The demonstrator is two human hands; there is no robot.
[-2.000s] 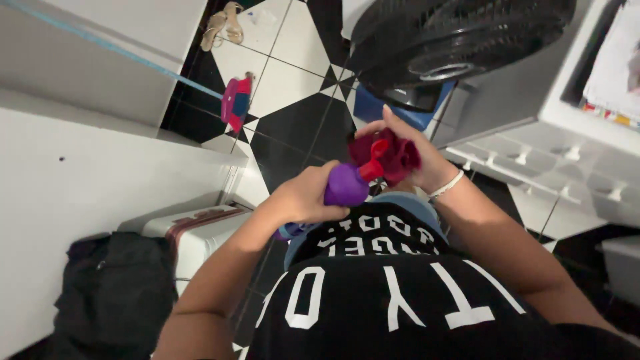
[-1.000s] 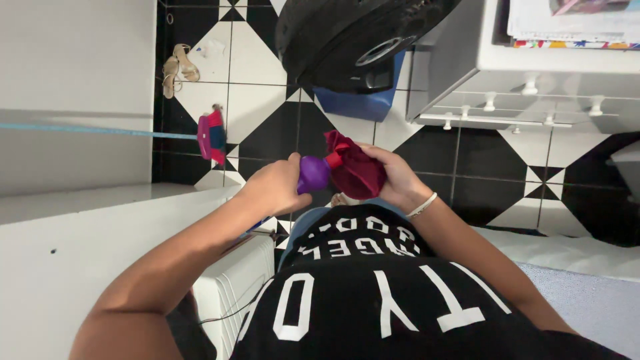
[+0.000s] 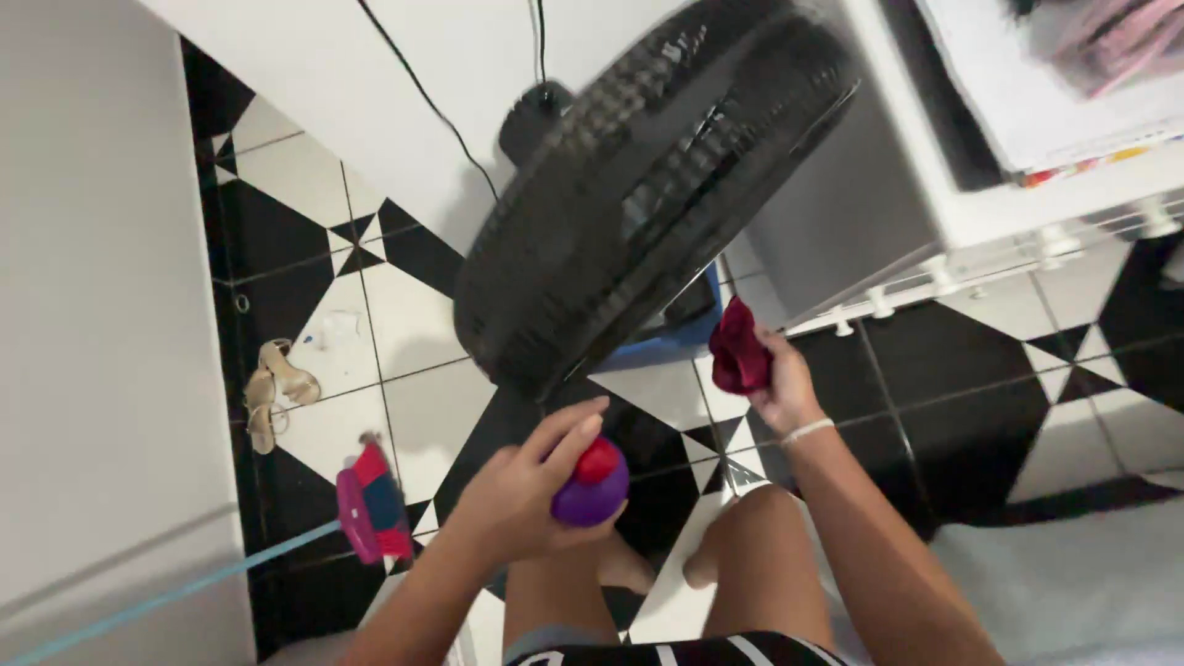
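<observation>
My left hand (image 3: 546,481) is wrapped around a purple bottle (image 3: 589,499) with a red cap (image 3: 598,460), seen from its top end; the rest of the bottle is hidden by the hand and the angle. To the right, my right hand (image 3: 786,379) grips a dark red cloth (image 3: 739,350), which is bunched up beyond the fingertips. Bottle and cloth are apart, with a stretch of tiled floor showing between them.
A large black fan (image 3: 647,194) stands just ahead, above a blue container (image 3: 666,342). At the right is a white drawer unit (image 3: 1036,208) bearing papers. A pink broom head (image 3: 370,507) with a light blue handle and beige sandals (image 3: 277,388) are on the left.
The cloth, against the bottle's red top a second ago, is now apart from it in my right hand. My hands have separated. The view has shifted to show more floor and my legs.
</observation>
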